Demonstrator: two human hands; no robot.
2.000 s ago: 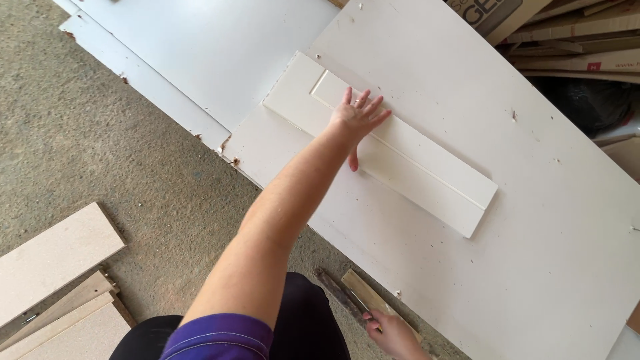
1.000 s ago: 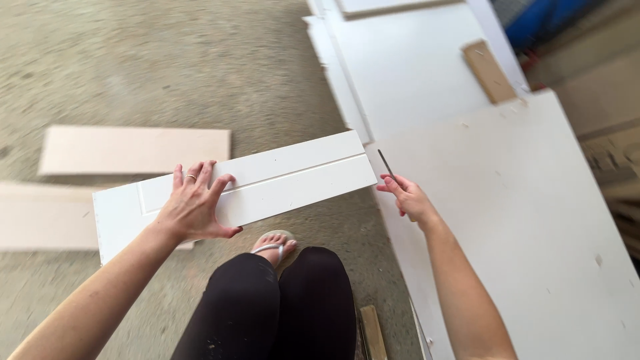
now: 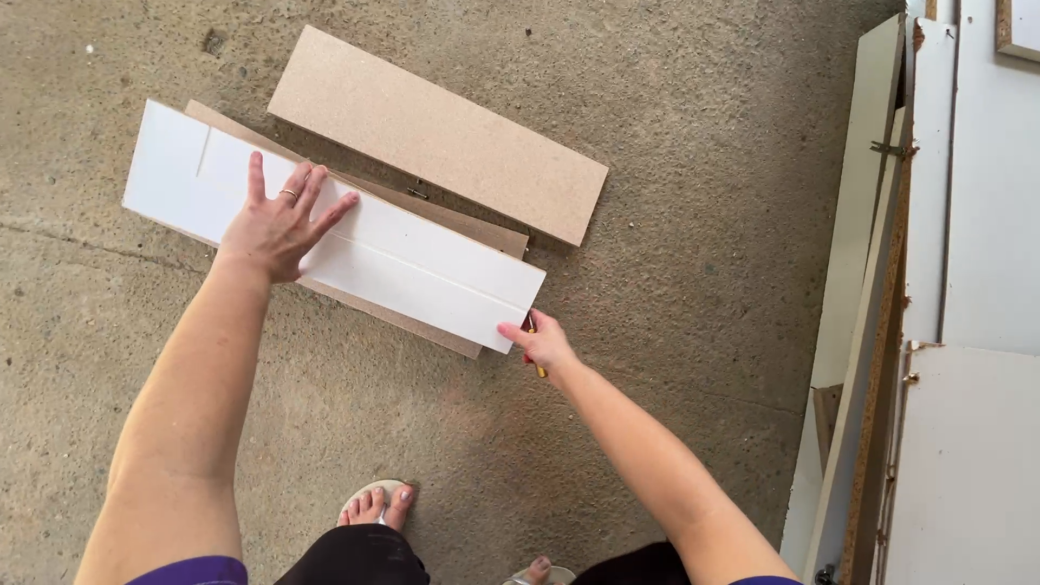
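Note:
A white grooved panel (image 3: 406, 260) lies slanted over brown particleboard pieces (image 3: 398, 321) low above the concrete floor. My left hand (image 3: 280, 219) spans the panel left of its middle, fingers spread over the top edge and the thumb at the lower edge. At the panel's right end, my right hand (image 3: 543, 341) grips the corner with its thumb on the white face. That hand also holds a thin tool with a yellow and red handle (image 3: 539, 370), mostly hidden by the fingers. Whether the panel rests fully on the boards cannot be told.
Another particleboard piece (image 3: 439, 134) lies just beyond the panel, with a small metal fitting (image 3: 417, 192) near its edge. At the right stand stacked white boards (image 3: 967, 455) with chipped edges and panels leaning beside them (image 3: 853, 203). My sandalled foot (image 3: 378, 504) is on the floor below.
The white panel lay on the large white board two seconds ago, then was held over the floor; now it is over the particleboard pieces. My right hand has come to its end. The view has swung left.

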